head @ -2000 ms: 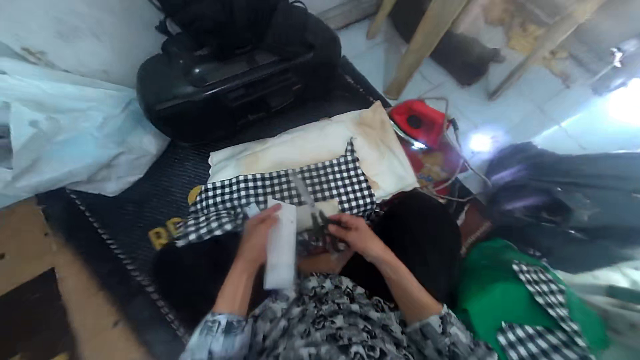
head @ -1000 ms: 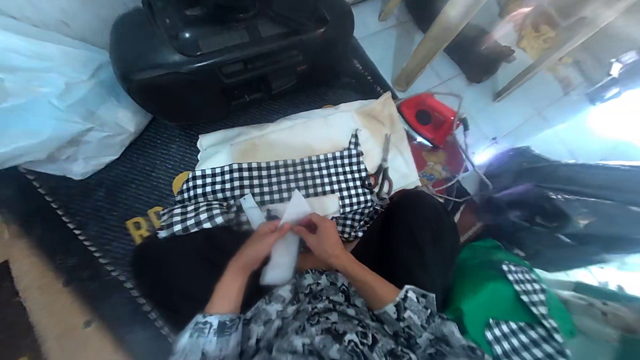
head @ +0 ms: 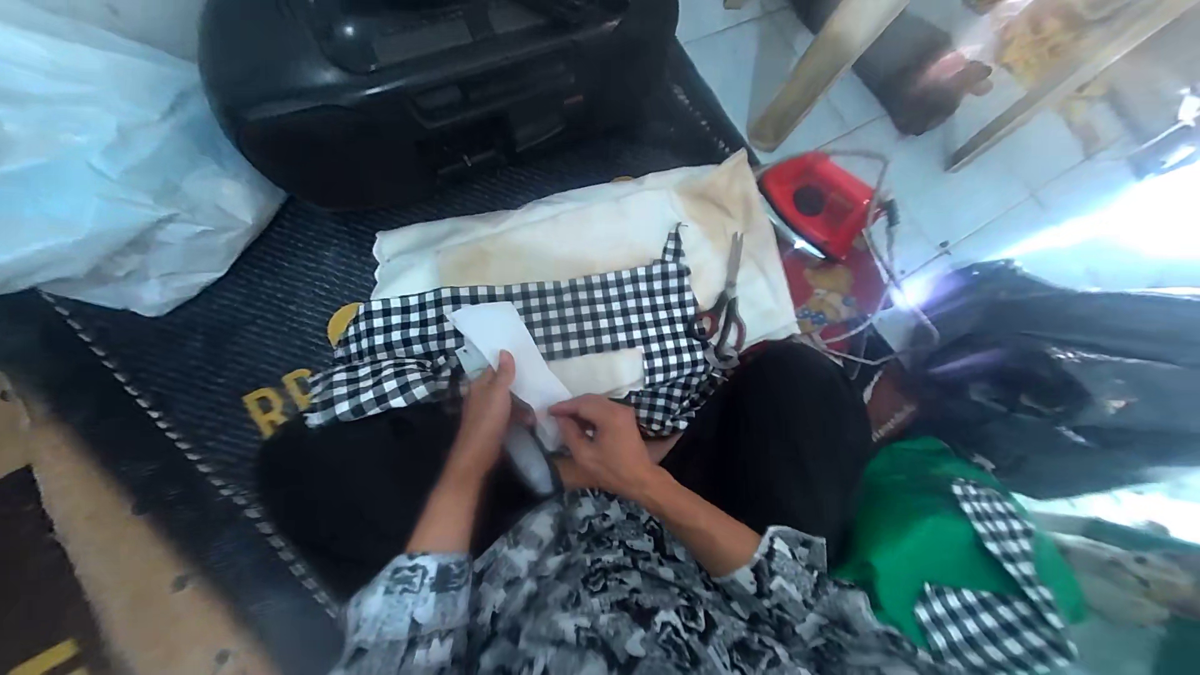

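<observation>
My left hand [head: 487, 403] holds a white strip [head: 520, 356], paper or stiff fabric, by its left edge above my lap. The fingers of my right hand [head: 600, 441] pinch the strip's lower right edge. A grey-white strip [head: 530, 459] hangs below my left hand. Just beyond both hands, a black-and-white gingham cloth [head: 581, 305] lies on a cream cloth with brownish stains [head: 562, 225]. Scissors [head: 724, 314] with dark and red handles rest on the right end of the cloths.
A red iron [head: 820, 202] with its cord is beyond the cloths at the right. A black machine or case [head: 441, 103] stands ahead, a white plastic bag [head: 112, 159] at the left. Green fabric with gingham pieces [head: 947, 534] and black plastic [head: 1031, 375] lie at the right. Wooden legs [head: 825, 70] stand beyond.
Two seconds ago my right hand held the scissors; since then they have been put down on the cloth. My right hand has moved to the white strip.
</observation>
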